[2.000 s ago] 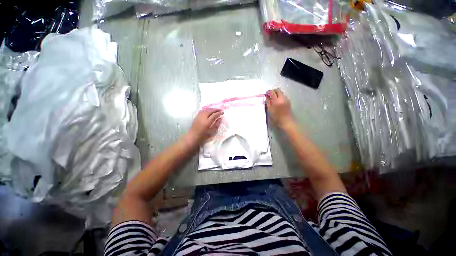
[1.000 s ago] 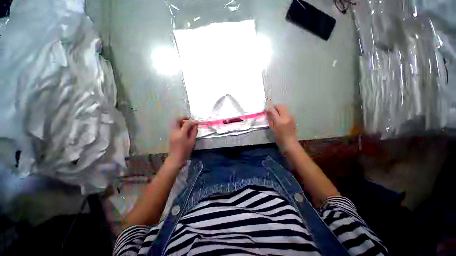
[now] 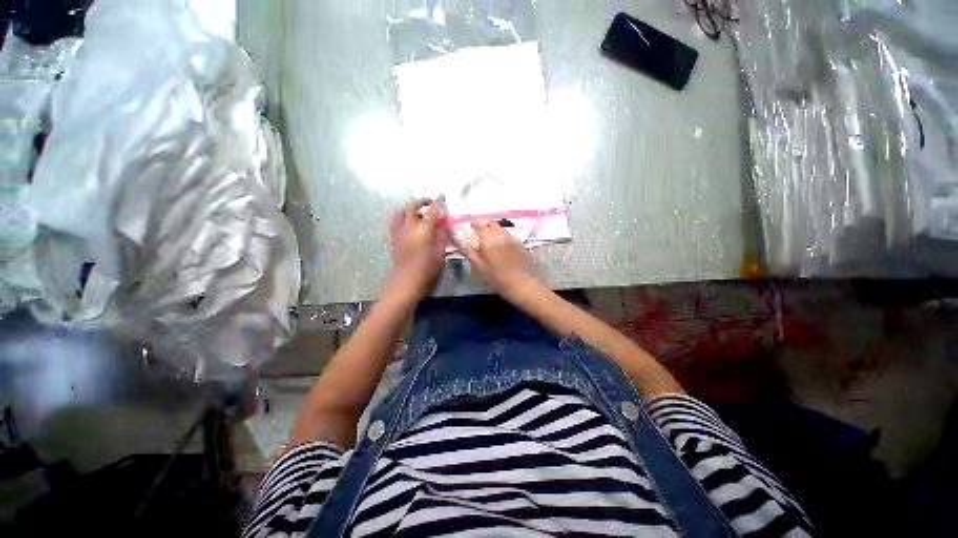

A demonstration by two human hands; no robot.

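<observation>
A folded white garment (image 3: pixel 473 121) lies near the table's front edge inside a clear polybag (image 3: pixel 454 29), whose empty end spreads beyond it. A pink-red seal strip (image 3: pixel 541 213) crosses the garment's near end, with the dark neck label (image 3: pixel 505 222) beside it. My left hand (image 3: pixel 419 240) pinches the bag's mouth at the strip's left end. My right hand (image 3: pixel 494 252) is next to it, fingertips at the strip near the label. Whether the right fingers grip the film or only touch it is hard to tell.
A large heap of loose white garments (image 3: pixel 158 179) is at left. Film-covered white garments (image 3: pixel 840 158) are stacked at right. A black mobile phone (image 3: pixel 649 50) lies beyond the bag to the right, with a dark looped object (image 3: pixel 711 15) near it.
The bagged garment has come nearer me since the first frame, and the strip now crosses its near end. My right hand has moved from the strip's right end leftward, beside my left hand.
</observation>
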